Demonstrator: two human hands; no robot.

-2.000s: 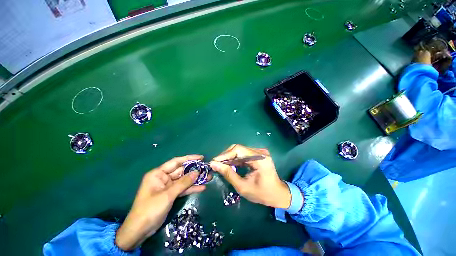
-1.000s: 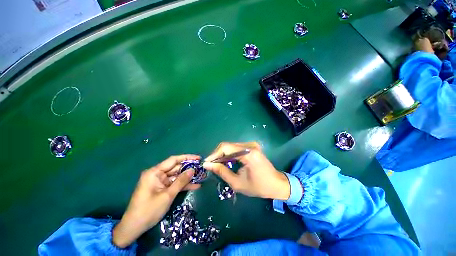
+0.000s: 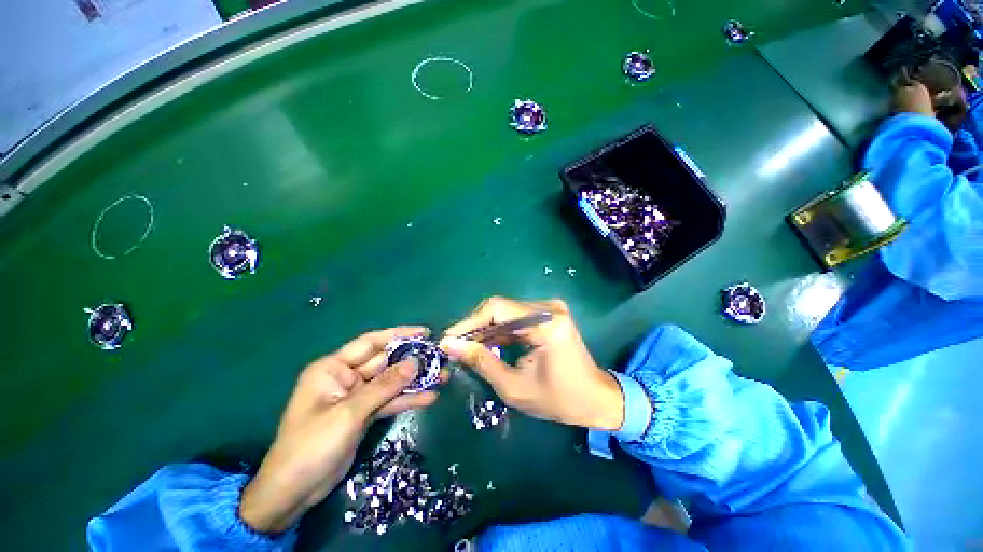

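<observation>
My left hand (image 3: 336,415) holds a round unit (image 3: 418,364), a dark and silver ring, between thumb and fingers above the bench. My right hand (image 3: 539,367) holds slim tweezers (image 3: 515,326) like a pen, its fingertips at the right edge of the round unit. Whether the tips grip a part is hidden by the fingers. A loose pile of small shiny metal parts (image 3: 397,491) lies on the bench below the hands. A smaller cluster (image 3: 488,413) lies beneath my right hand.
A black parts bin (image 3: 695,221) with shiny bits stands right of the hands. More round units lie on the green belt (image 3: 323,140) at left and back. One unit (image 3: 744,303) and a metal spool (image 3: 849,223) are at right. A neighbour's blue sleeve (image 3: 916,205) shows at far right.
The units and drawn circles on the belt have shifted left. The view has shifted slightly. Both hands keep their holds, with only small movements at the round unit.
</observation>
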